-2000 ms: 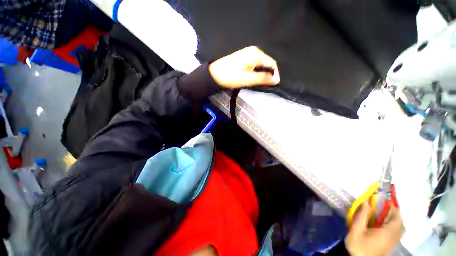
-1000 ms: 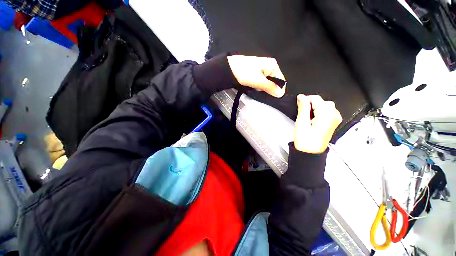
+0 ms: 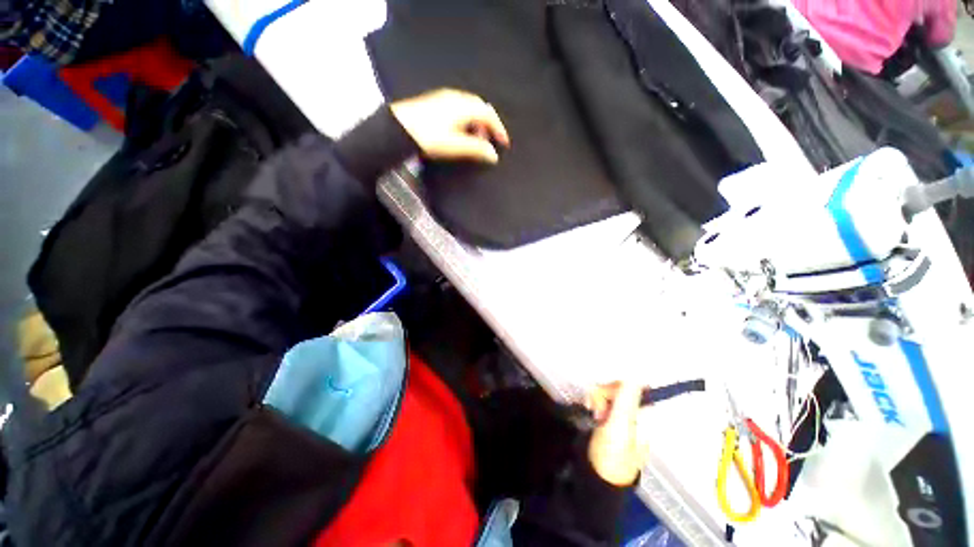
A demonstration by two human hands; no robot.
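Observation:
Black fabric (image 3: 513, 96) lies across the white table, with another dark piece beside it. My left hand (image 3: 451, 126) rests on its left part near the table's front edge, fingers curled; whether they pinch cloth is hidden. My right hand (image 3: 617, 438) is at the table's front edge, lower and to the right, away from the fabric. Its fingers are closed at the end of a short narrow black strip (image 3: 677, 391), which points right over the table. The fabric's right end lies beside the needle area of the white sewing machine (image 3: 812, 240).
Scissors with yellow and red handles (image 3: 756, 470) lie right of my right hand, near pale threads. A ruler-marked strip (image 3: 470, 262) runs along the table's front edge. A black garment heap (image 3: 139, 203) is at left. Dark cloth and a person in pink (image 3: 865, 27) are beyond the table.
My right hand first left the scissors and joined my left hand at the fabric edge, then moved down to the table edge with the strip. My view has shifted, showing more of the machine.

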